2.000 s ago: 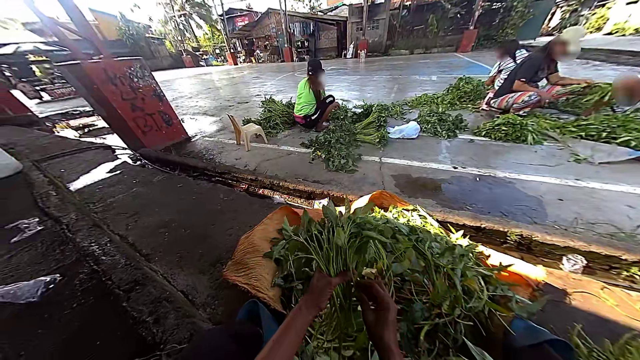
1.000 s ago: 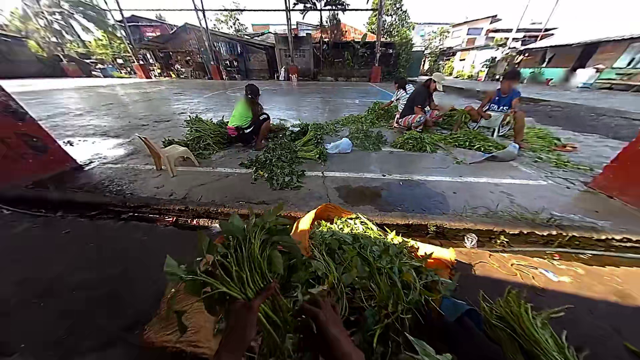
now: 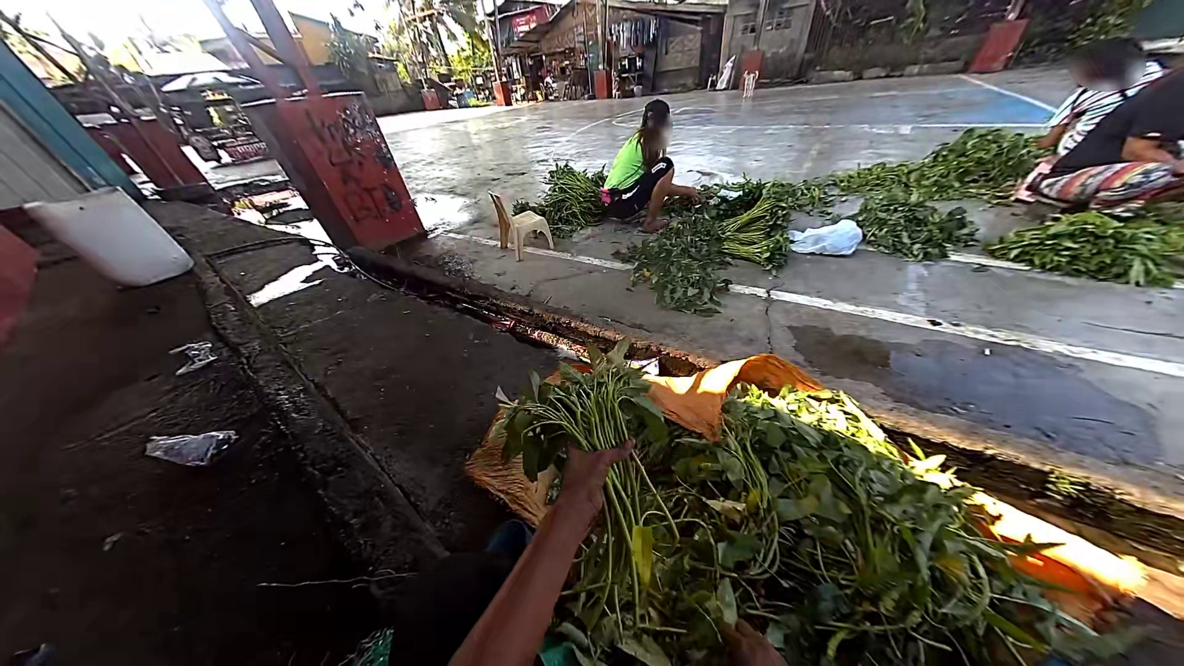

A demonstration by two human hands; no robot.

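Observation:
My left hand [image 3: 585, 476] is closed around a bunch of leafy green stems [image 3: 606, 416], held at the left side of a large heap of the same greens [image 3: 814, 518]. The bunch's leaves point up and away, and its long stems hang down over the heap. My right hand [image 3: 747, 645] is at the bottom edge of the view, low among the greens; its fingers are mostly hidden by leaves. Under and around the heap lies an orange woven sack [image 3: 708, 393], its edge folded up at the far side.
A drainage channel [image 3: 518, 319] runs behind the sack. Beyond it, a person [image 3: 634, 176] crouches near a small plastic chair [image 3: 520, 227] and piles of greens [image 3: 684, 264]. More people sit at the right. Plastic scraps [image 3: 191, 448] and a white container [image 3: 116, 239] are at left.
My left hand has lifted a bunch to the left side of the heap, while my right hand has moved down, away from it. The view has swung left.

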